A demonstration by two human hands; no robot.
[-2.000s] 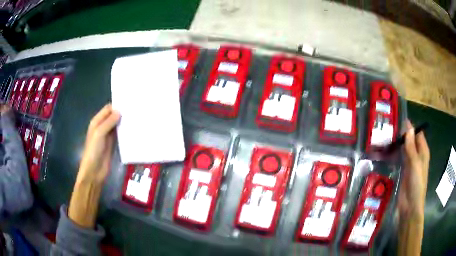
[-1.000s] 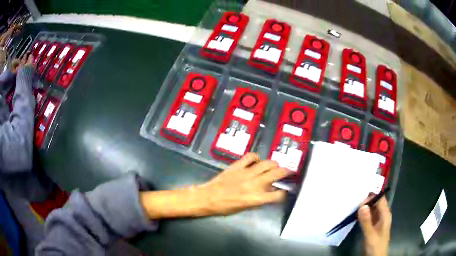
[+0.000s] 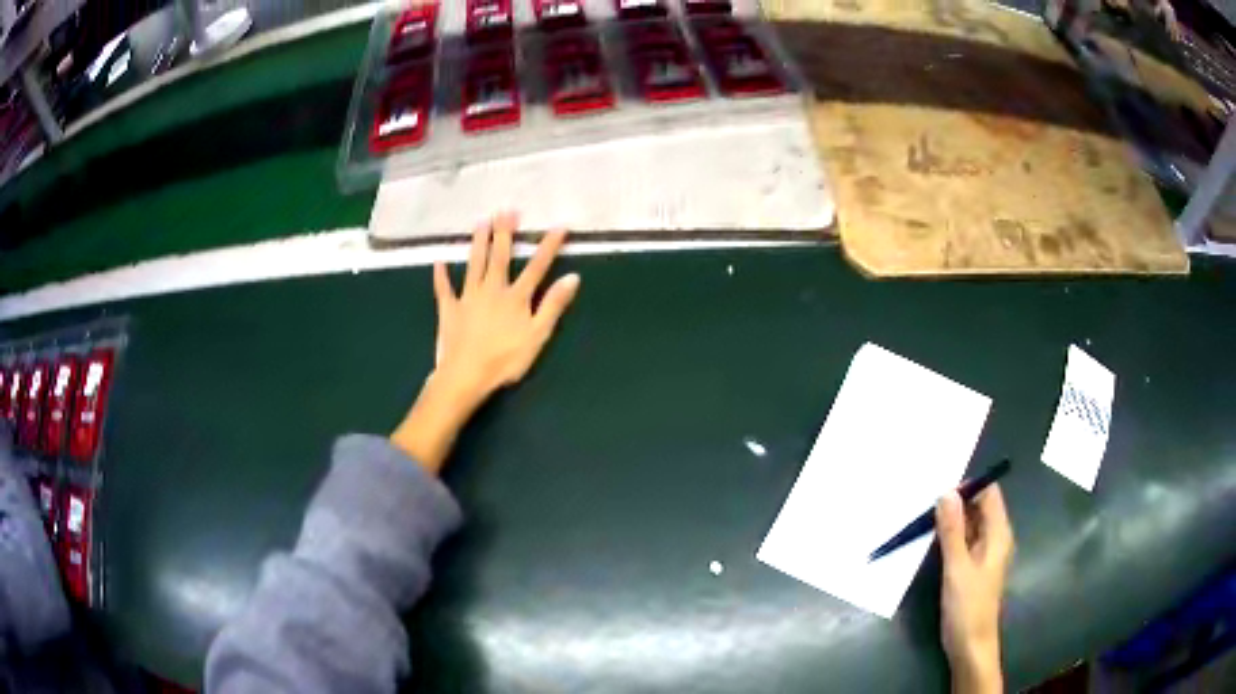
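Note:
The clear tray (image 3: 596,111) of red device housings (image 3: 579,71) lies on the white board at the top, cut off by the upper edge. My left hand (image 3: 499,309) is empty with fingers spread, just below the board's near edge. A white label sheet (image 3: 874,475) lies on the dark green bench. My right hand (image 3: 973,542) holds slim black tweezers (image 3: 938,511), their tip over the sheet's lower part. Whether the tip touches the sheet cannot be told.
A printed slip (image 3: 1082,418) lies right of the sheet. Two small white bits (image 3: 716,568) lie on the bench. The wooden board (image 3: 996,170) is beside the white board (image 3: 610,183) on the green conveyor (image 3: 176,183). Another tray (image 3: 98,468) and a person's grey sleeve (image 3: 44,583) are at left.
The tray of red housings has moved from the bench onto the white board. My left hand is now off the label sheet and farther forward. The sheet lies flat on the bench.

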